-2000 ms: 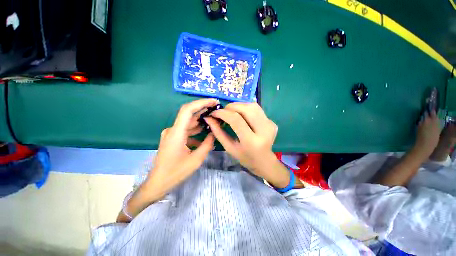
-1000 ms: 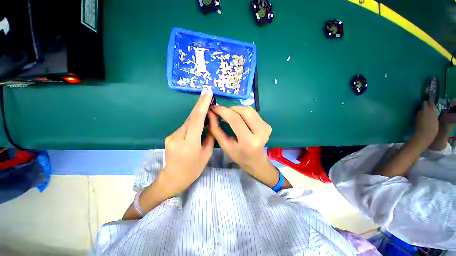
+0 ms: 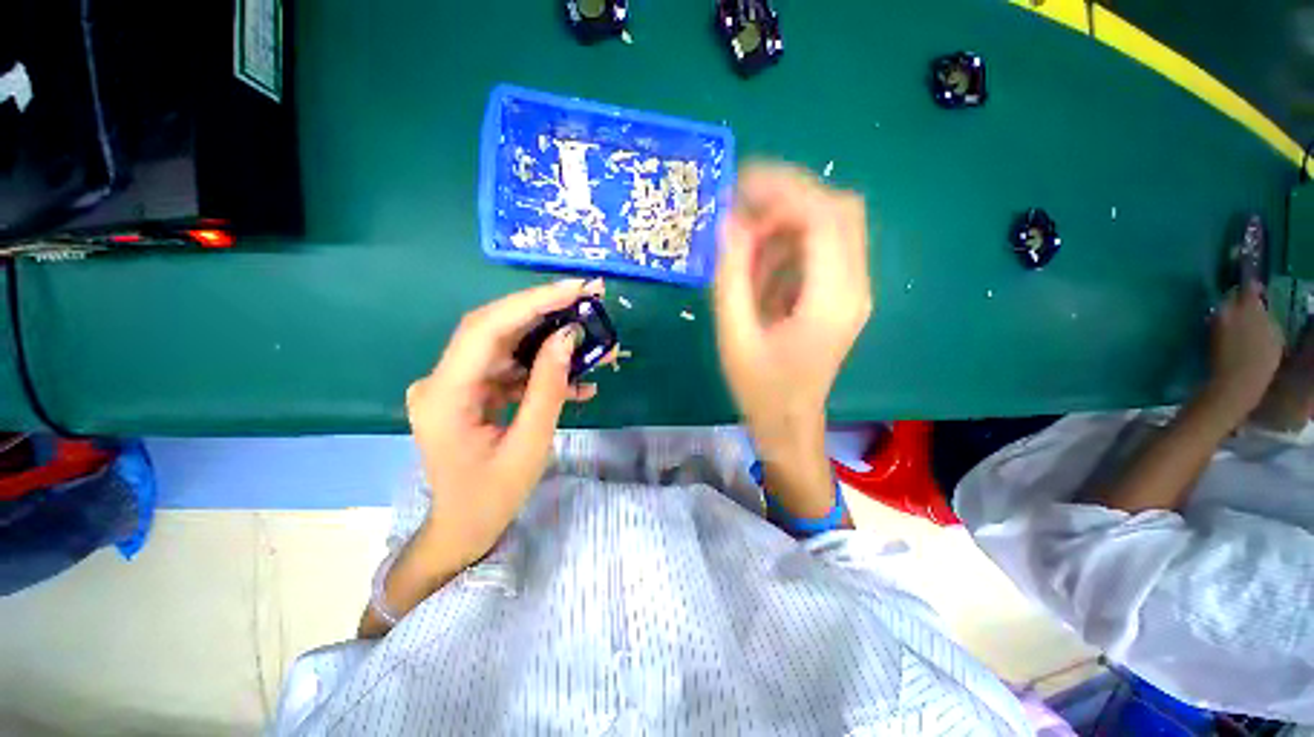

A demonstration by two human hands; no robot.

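Observation:
My left hand (image 3: 483, 396) holds a small black housing (image 3: 588, 334) between thumb and fingers, just below the blue tray. The housing has silvery spots, and a tiny pale sliver shows at its right side. My right hand (image 3: 793, 281) is raised at the tray's right edge, blurred; its thumb and fingers curve toward each other, and I cannot tell whether a tiny part is between them. The shallow blue tray (image 3: 490, 180) holds many tiny pale inserts (image 3: 663, 216). A few pale slivers lie on the green mat below the tray.
Several black housings lie spaced out on the mat, one at the top (image 3: 751, 32), one farther right (image 3: 1035, 238). A black machine (image 3: 260, 130) with a red light stands at left. Yellow tape (image 3: 1182, 75) curves at upper right. A person's arm (image 3: 1189, 432) reaches onto the bench at right.
My right hand has left the housing and moved up and right, beside the tray. My left hand has shifted slightly left with the housing, now more exposed.

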